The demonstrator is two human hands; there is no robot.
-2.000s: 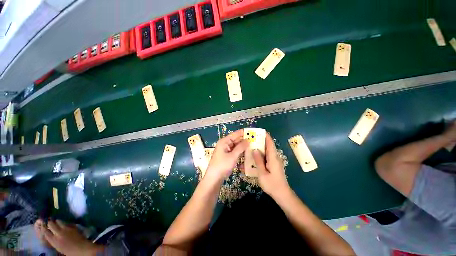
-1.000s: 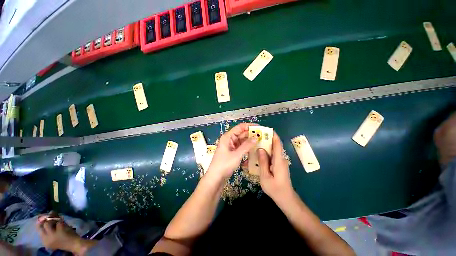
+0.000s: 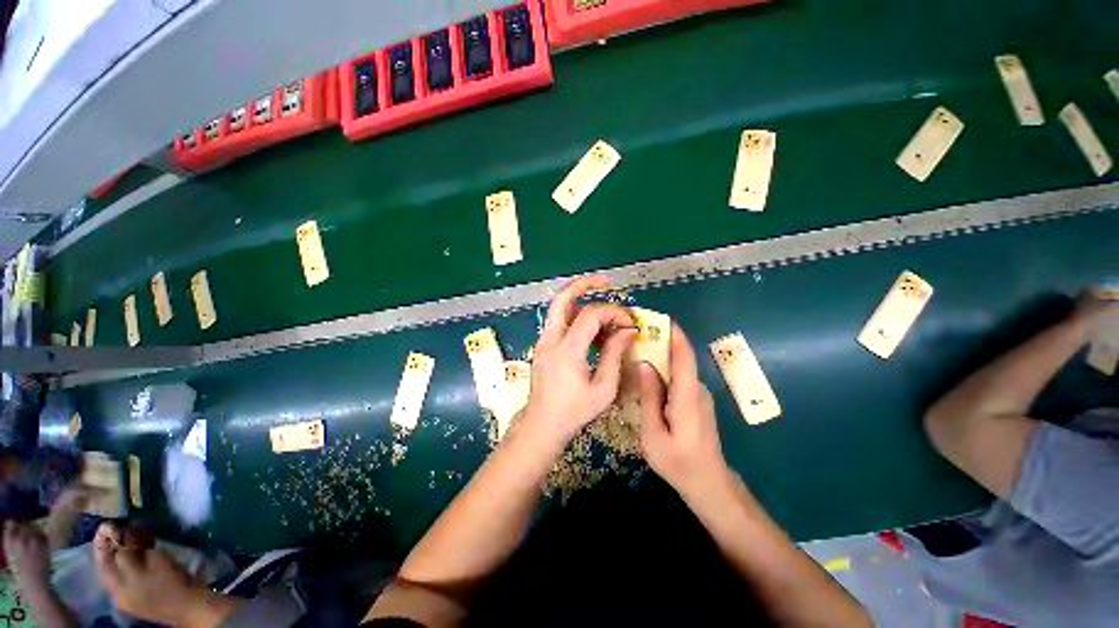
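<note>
A cream phone back cover (image 3: 659, 348) is held upright over the heap, its dark-spotted camera area at the top. My right hand (image 3: 685, 423) grips it from the right, thumb on its face. My left hand (image 3: 571, 374) has thumb and index fingertips together at the cover's top left corner; whether they hold a tiny part cannot be seen. The lower cover is partly hidden by my hands. Tiny gold-tan rings (image 3: 577, 466) lie heaped below my hands, with a thinner scatter (image 3: 325, 485) to the left.
More covers lie on the worktop, left (image 3: 412, 393) and right (image 3: 745, 379). A metal rail (image 3: 785, 255) divides it from the conveyor belt (image 3: 417, 184) with spaced covers. Red trays (image 3: 448, 101) stand beyond. A person's arm (image 3: 1000, 411) is at right; people's hands (image 3: 141, 577) and a plastic bag (image 3: 188, 478) are left.
Covers on the belt have moved left. My left hand's fingers have shifted to the held cover's top corner, the other fingers raised. The neighbour's forearm at right is back over the worktop.
</note>
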